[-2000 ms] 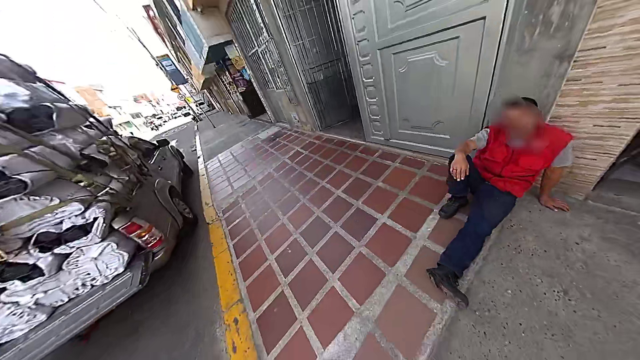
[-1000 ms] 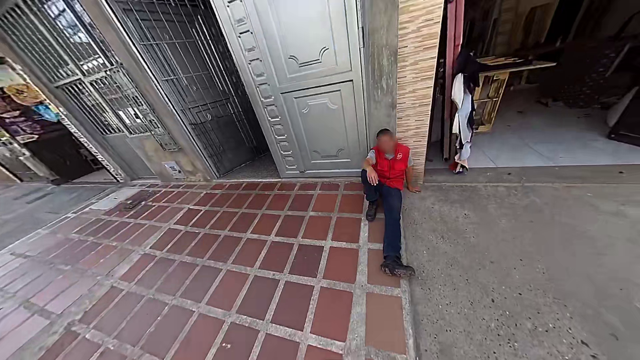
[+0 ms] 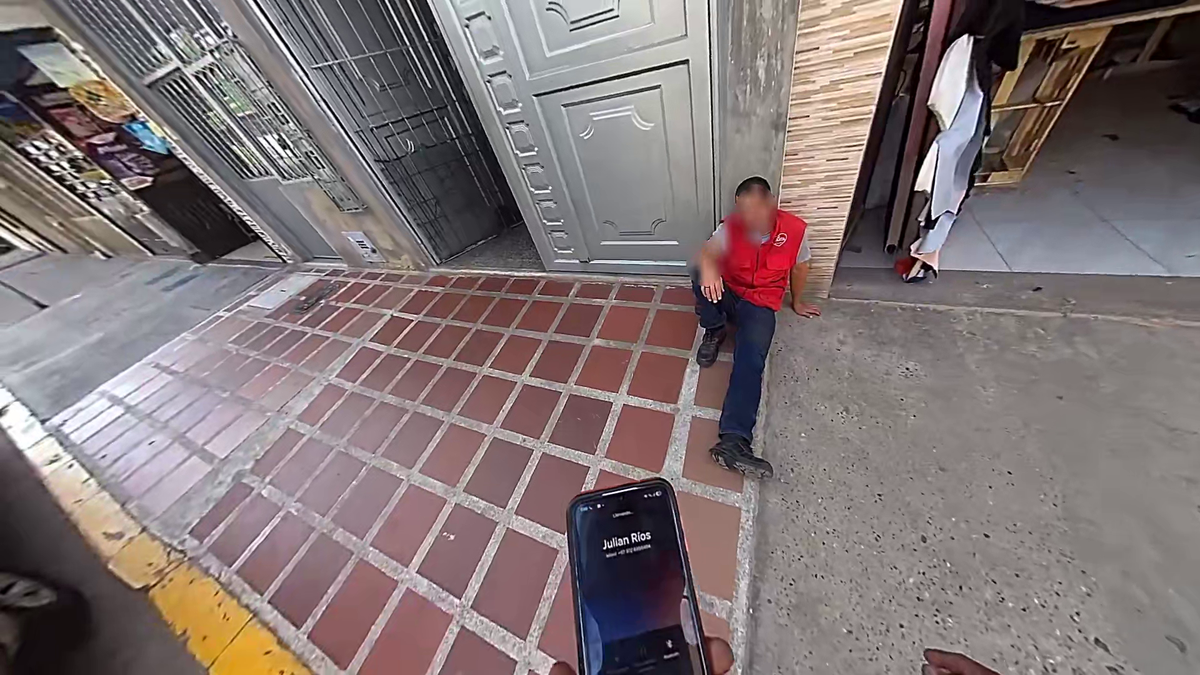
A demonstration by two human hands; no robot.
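A smartphone (image 3: pixel 633 581) in a dark case with a red edge stands upright at the bottom centre, its lit screen facing me and bearing writing. Fingertips of my left hand (image 3: pixel 717 654) grip its lower sides; the rest of that hand is below the frame. At the bottom right edge, only a finger or two of my right hand (image 3: pixel 952 662) show, apart from the phone; whether it holds anything is hidden.
A person (image 3: pixel 764 258) in a red vest sits against the wall, legs stretched over the red tiled pavement (image 3: pixel 441 450). Behind are a grey metal door (image 3: pixel 623 159) and a barred gate (image 3: pixel 403 112). Cloths (image 3: pixel 952 141) hang at an open doorway on the right. A yellow kerb (image 3: pixel 202 609) runs lower left.
The phone and the fingers of both hands have come into view at the bottom. The view has swung right since the oldest frame, and the loaded truck has left it.
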